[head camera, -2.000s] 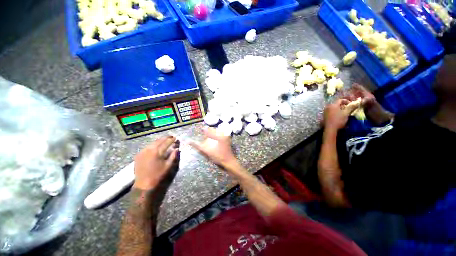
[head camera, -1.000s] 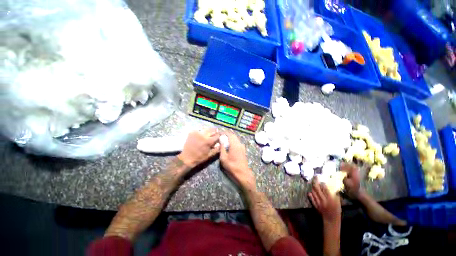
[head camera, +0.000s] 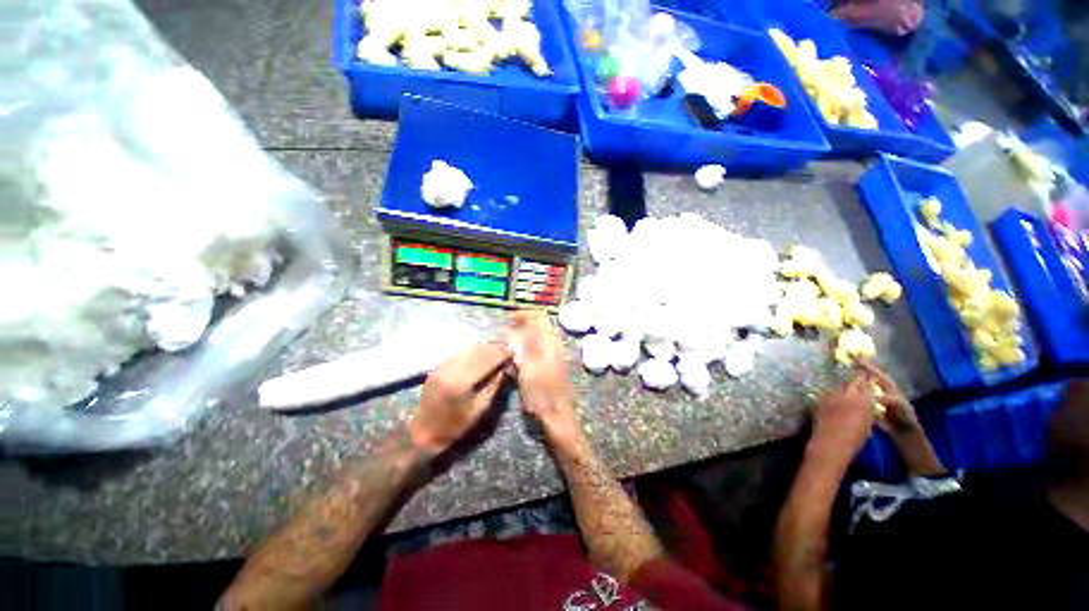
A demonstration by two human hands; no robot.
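Note:
My left hand [head camera: 460, 392] and my right hand [head camera: 541, 365] meet in front of the scale, fingertips together around a small white portion [head camera: 515, 345], mostly hidden by the fingers. A smooth white rolled log [head camera: 346, 375] lies on the countertop to the left, its right end near my left hand. The digital scale has a blue platform [head camera: 508, 179] and lit green displays. One white lump [head camera: 445, 186] sits on the platform's left part. A heap of white portions [head camera: 681, 281] lies right of the scale.
A large open plastic bag [head camera: 313, 257] with bulk white material [head camera: 108, 227] stands at left. Blue trays [head camera: 705, 141] line the far side. Yellow pieces [head camera: 818, 292] lie beyond the white heap. Another person's hands [head camera: 850, 406] work at right. A single white lump [head camera: 709, 177] lies behind the heap.
My hands were apart two seconds ago and have come together at the small portion. The lump on the scale sits further left on the platform than before. The neighbour's hands have moved away from the white heap.

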